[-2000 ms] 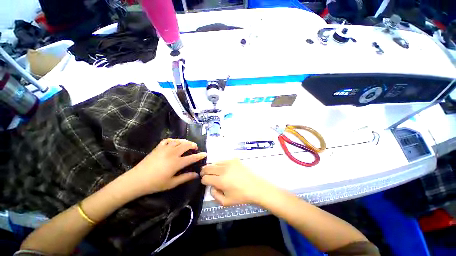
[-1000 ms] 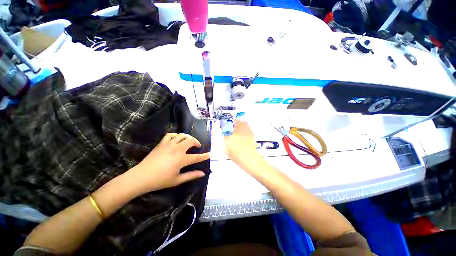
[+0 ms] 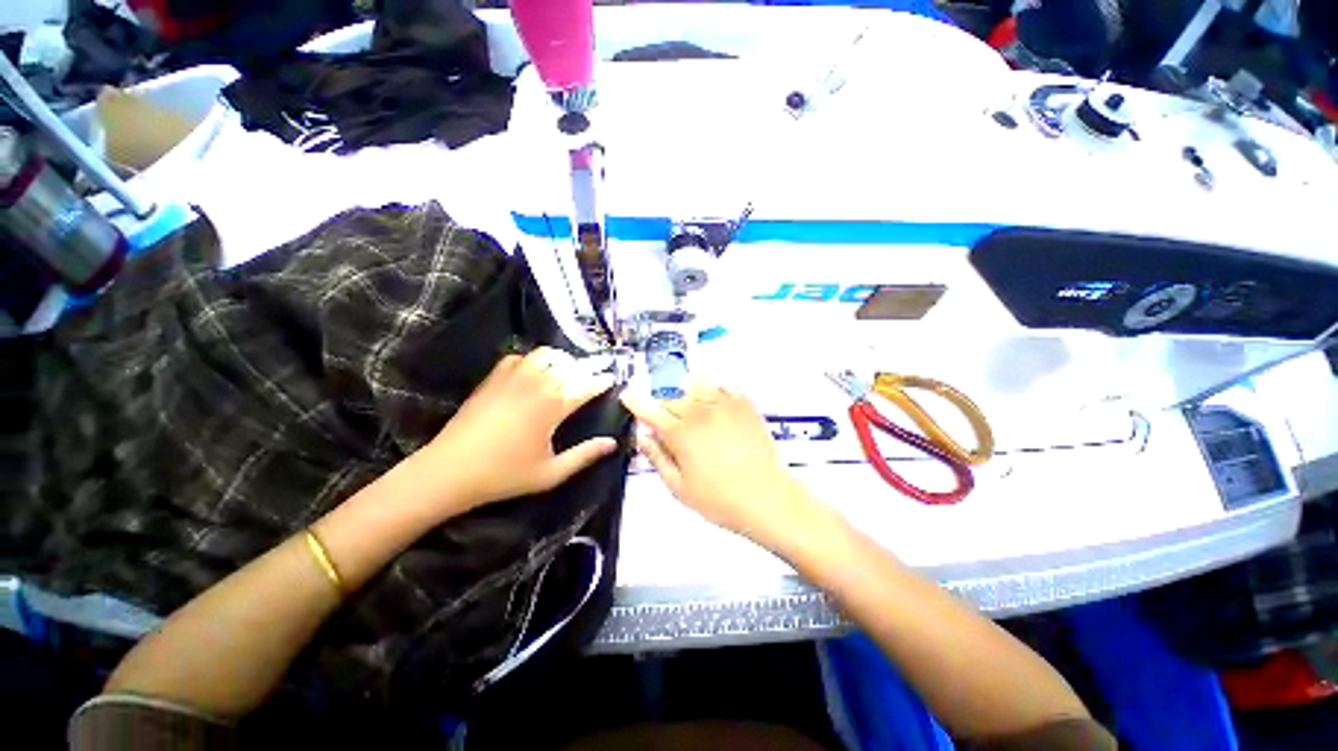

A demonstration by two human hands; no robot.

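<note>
A dark plaid garment [image 3: 316, 352] lies bulky on the table left of the needle. A plain black fabric piece [image 3: 565, 550] lies along its right edge, with a thin white cord [image 3: 546, 624] looped on it near the front edge. My left hand [image 3: 531, 426] lies on the cloth, fingertips close to the presser foot [image 3: 624, 360]. My right hand [image 3: 716, 448] is at the cloth's right edge, thumb and fingers pinching the edge just in front of the foot. The fingertips of both hands nearly meet. The needle tip is too small to tell.
Scissors [image 3: 917, 437] with red and orange-yellow handles lie right of my right hand. Dark thread snips [image 3: 804, 429] lie beside them, partly hidden. The white machine head [image 3: 836, 250] spans the back. A pink holder [image 3: 558, 44], a dark bundle [image 3: 374, 96] and a flask [image 3: 59, 220] are behind and left.
My right hand has moved from beside the presser foot back to the cloth edge. My left hand has moved forward, closer to the foot. The camera view has shifted slightly.
</note>
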